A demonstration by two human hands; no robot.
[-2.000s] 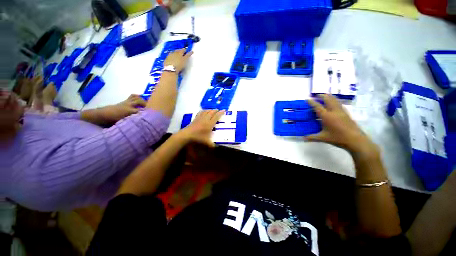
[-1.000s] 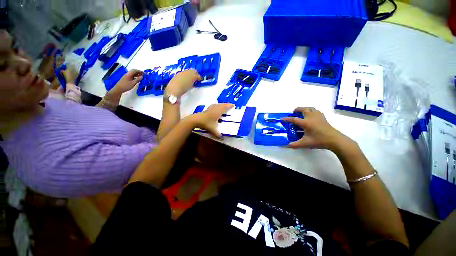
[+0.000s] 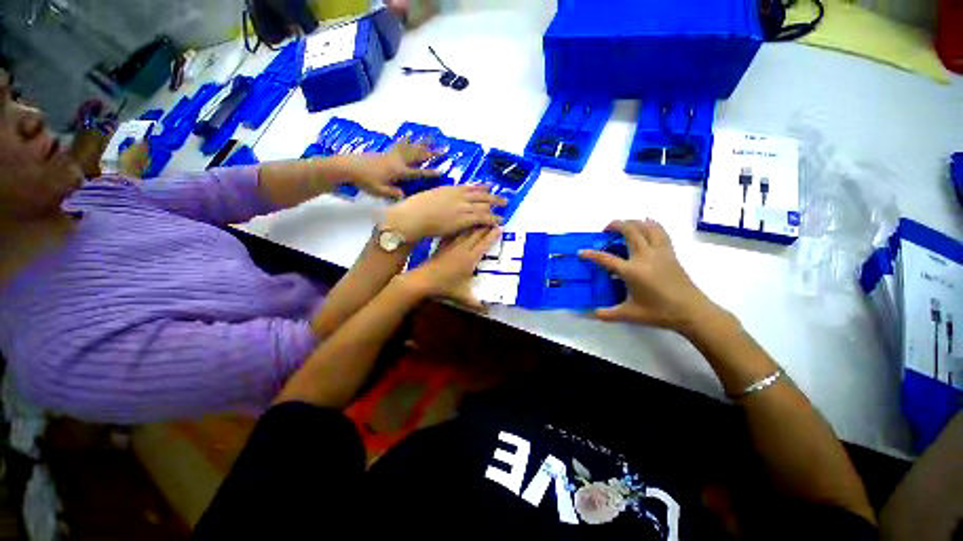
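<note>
A white and blue retail box [image 3: 498,277] lies flat at the table's front edge. My left hand [image 3: 456,264] grips it, fingers on top and thumb at the near edge. A blue inner tray [image 3: 565,277] with cable plugs lies against the box's right end. My right hand [image 3: 646,277] holds the tray's right end between thumb and fingers, covering part of it. Whether the tray's left end is inside the box cannot be told.
Filled trays [image 3: 570,132] lie behind, before a large blue bin [image 3: 649,53]. A closed box [image 3: 751,186], plastic film [image 3: 845,201] and flattened boxes [image 3: 929,306] are at right. A person in purple [image 3: 174,285] reaches in from left, one hand beside my left hand.
My right hand has moved the tray left from a gap until it meets the box. The neighbour's hands have moved right, one reaching my left hand.
</note>
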